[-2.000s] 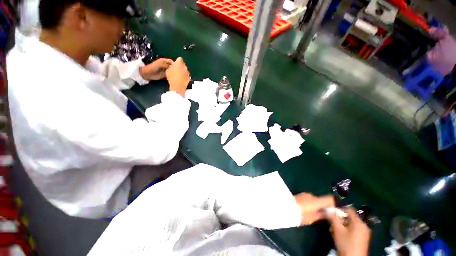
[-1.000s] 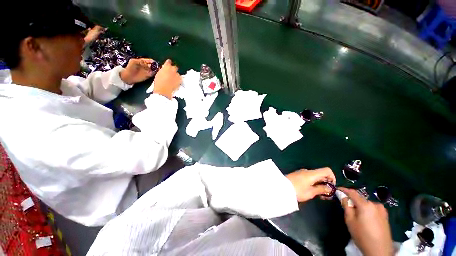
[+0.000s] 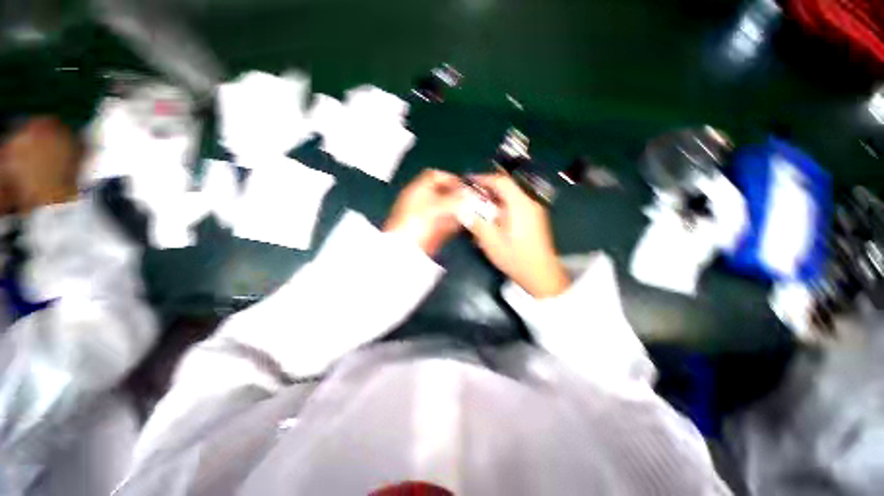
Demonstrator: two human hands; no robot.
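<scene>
The frame is motion-blurred. My left hand (image 3: pixel 426 208) and my right hand (image 3: pixel 523 232) meet in front of my chest, above the dark green bench. My left hand holds a small dark metal part (image 3: pixel 475 182), mostly hidden by the fingers. My right hand pinches a small white wipe (image 3: pixel 478 206) against the part. Just beyond my hands lie a metal part with a bright tab (image 3: pixel 514 145) and another dark part (image 3: pixel 576 171).
White sheets (image 3: pixel 281 201) lie spread at left, one metal part (image 3: pixel 438 83) beyond them. At right are a clear bottle (image 3: pixel 678 155), a white sheet (image 3: pixel 669 254) and a blue bin (image 3: pixel 744 208). Neighbours' white sleeves (image 3: pixel 78 262) show at both sides.
The view has swung right and down, so my hands now appear near the middle and the blue bin shows. The hands stay together on the part and wipe.
</scene>
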